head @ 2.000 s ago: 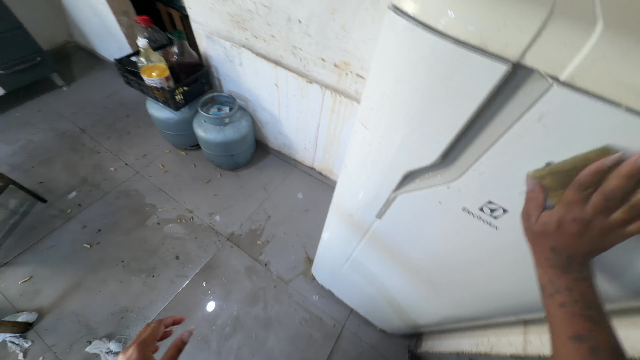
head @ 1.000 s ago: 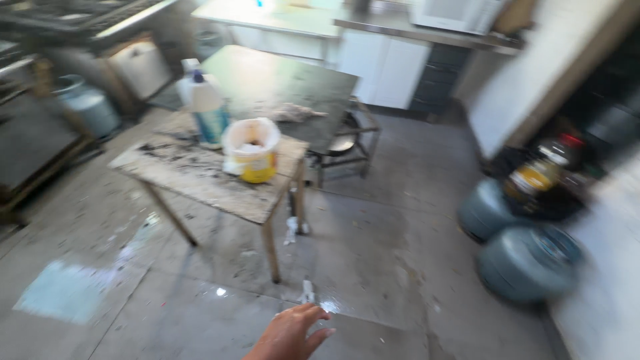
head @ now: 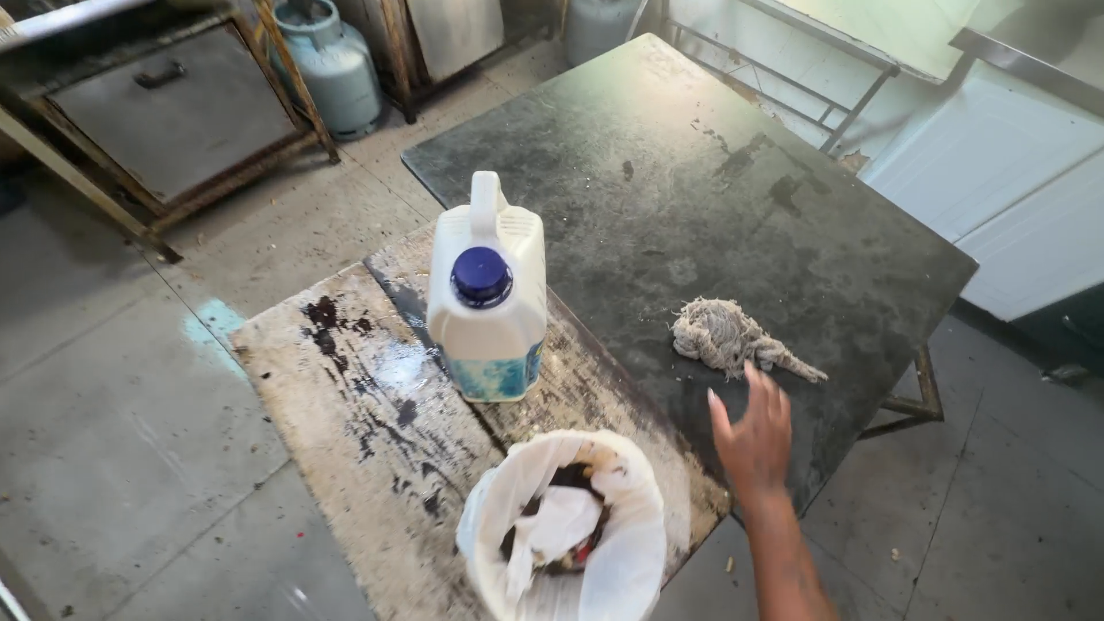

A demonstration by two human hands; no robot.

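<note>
My right hand (head: 755, 435) reaches over the dark tabletop (head: 604, 198), fingers apart and nothing seen in it. Its fingertips are at the near edge of a crumpled grey frayed rag (head: 720, 336); whether they touch it I cannot tell. To the left, a white plastic jug (head: 487, 336) with a dark blue cap and a handle stands upright on a stained, worn wooden table (head: 345, 440). Nearer to me is a bucket (head: 634, 552) with a whitish liner, holding crumpled white material and dark waste. My left hand is out of view.
A rusty metal frame with a panelled door (head: 181, 112) stands at the back left, beside a blue-grey gas cylinder (head: 332, 78). White cabinet doors (head: 1000, 172) lie beyond the dark tabletop at the right. Grey floor tiles (head: 129, 414) surround the tables.
The view has swung from the white refrigerator to the tables and come closer to them. My right hand held a sponge against the refrigerator two seconds ago; now no sponge shows in it.
</note>
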